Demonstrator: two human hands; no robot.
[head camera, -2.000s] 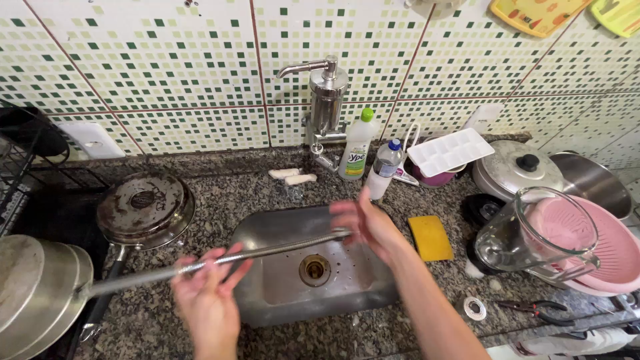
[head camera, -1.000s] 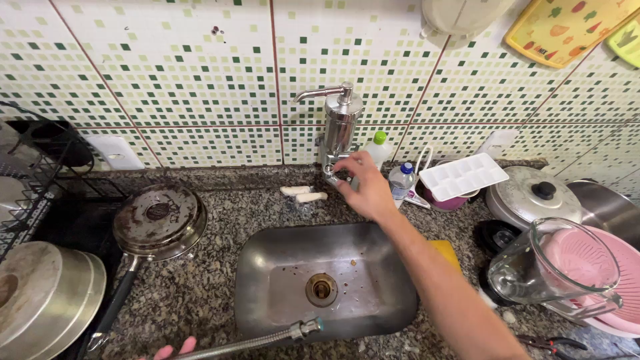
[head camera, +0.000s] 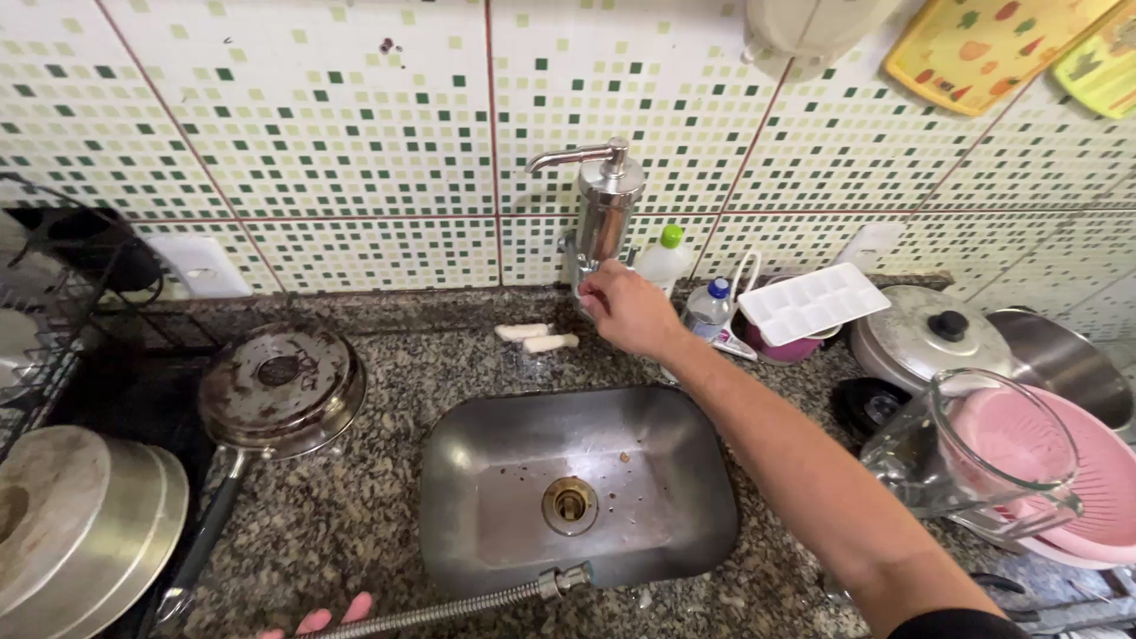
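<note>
My right hand (head camera: 627, 306) reaches across the sink to the lower part of the chrome faucet with filter housing (head camera: 608, 209), its fingers curled at the outlet below the cylinder; whether they close on it is hidden. At the bottom edge, only the fingertips of my left hand (head camera: 333, 619) show, beside a braided metal flexible hose (head camera: 444, 611). The hose's end fitting (head camera: 564, 579) lies over the front rim of the stainless steel sink (head camera: 479, 497). Two whitish pieces (head camera: 537, 337) rest on the granite behind the sink.
Left are a frying pan (head camera: 280, 382) and a large aluminium pot (head camera: 89, 524). Right stand a green-capped bottle (head camera: 666, 259), a blue-capped bottle (head camera: 708, 309), a white ice tray (head camera: 814, 303), a lidded pot (head camera: 927, 337), a glass jug (head camera: 985, 453) and a pink colander (head camera: 1100, 470).
My right hand has left the hose and moved up to the faucet. The hose, held across the sink earlier, is now lower, near the front rim. My left hand has moved down, mostly out of view.
</note>
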